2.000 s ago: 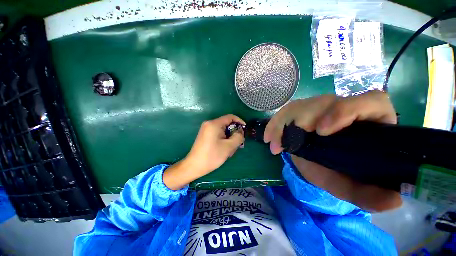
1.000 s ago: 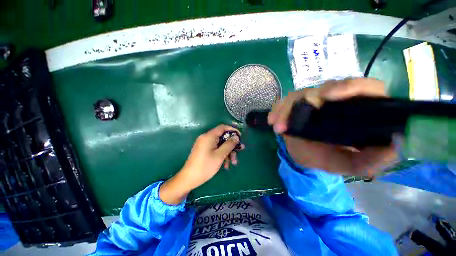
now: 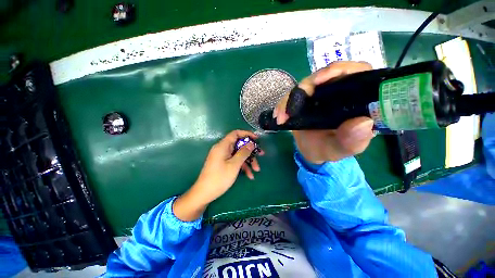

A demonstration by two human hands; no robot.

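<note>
My left hand [image 3: 221, 164] holds a small dark round unit [image 3: 245, 144] with silvery details in its fingertips, just below the screw dish. My right hand [image 3: 332, 127] is shut around the thick black electric screwdriver [image 3: 351, 101] with its green-and-white label. The driver's nose [image 3: 267, 120] is over the lower edge of the round screw dish [image 3: 265, 91], which holds silvery grains. The tip and any screw on it cannot be made out. Another small dark unit [image 3: 115, 123] stands on the green mat at left.
A black blister tray [image 3: 40, 179] lies at the left edge. Clear bags [image 3: 329, 51] lie beyond the dish, partly behind my right hand. A white and yellow paper [image 3: 461, 136] and a black handheld device [image 3: 408, 157] lie at right. A white rail [image 3: 260, 27] borders the darker strip with more units [image 3: 122, 13].
The driver has moved from the unit in my left hand to the dish, and its body has swung so the label shows. My left hand still holds the unit, now turned. The view has shifted.
</note>
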